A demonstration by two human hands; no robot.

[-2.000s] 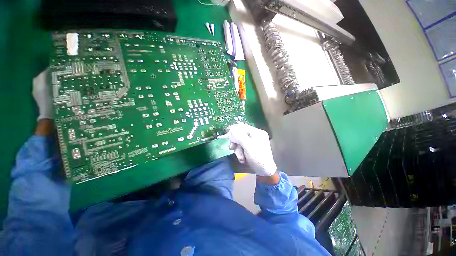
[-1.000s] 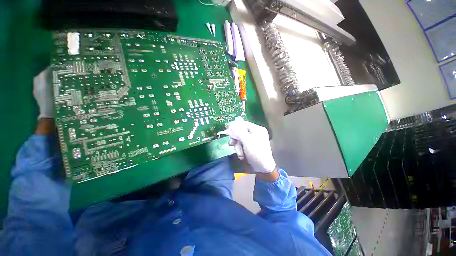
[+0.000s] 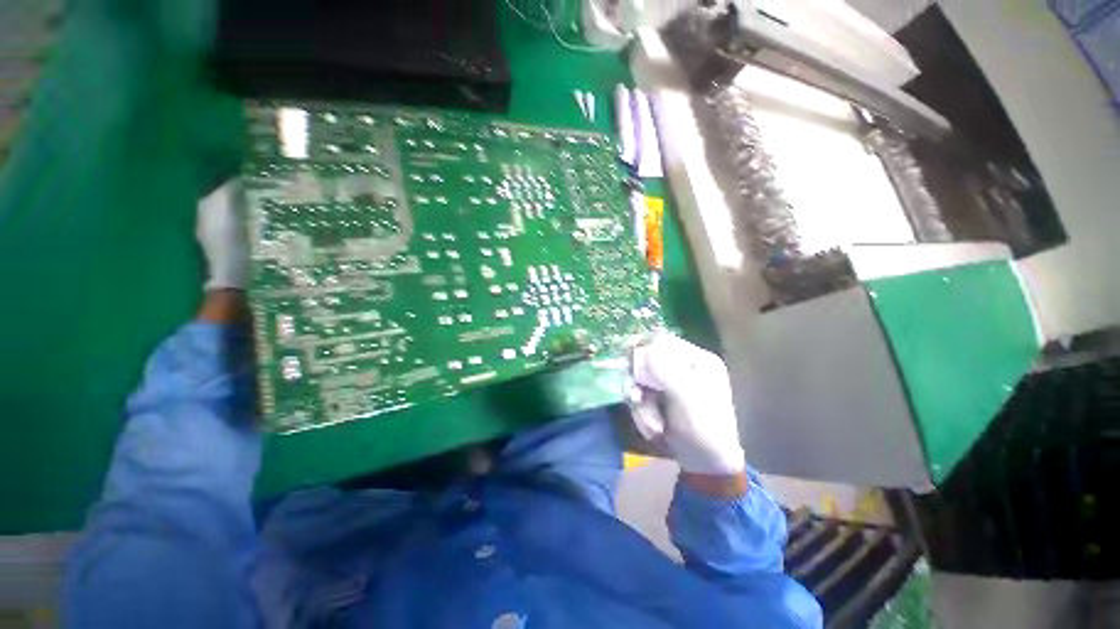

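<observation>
A large green circuit board (image 3: 467,258) with white markings and many silvery pads lies in front of me, a white label (image 3: 294,133) at its upper left. My left hand (image 3: 224,236), in a white glove, is at the board's left edge; its fingers are partly hidden by the board. My right hand (image 3: 688,399), in a white glove, is at the lower right corner with fingers bent together. Whether it holds the board's edge or a small tool cannot be told.
A black slab (image 3: 369,49) lies behind the board. Two small white cones (image 3: 586,105), pale tubes (image 3: 637,129) and an orange tube (image 3: 653,234) lie to the right. A pale machine (image 3: 817,160) with a green panel (image 3: 952,356) stands further right.
The whole view has shifted, so the board and both hands appear further right. My right fingers look nearer the board's corner edge; no small tool tip is clear now. The left hand stays at the left edge.
</observation>
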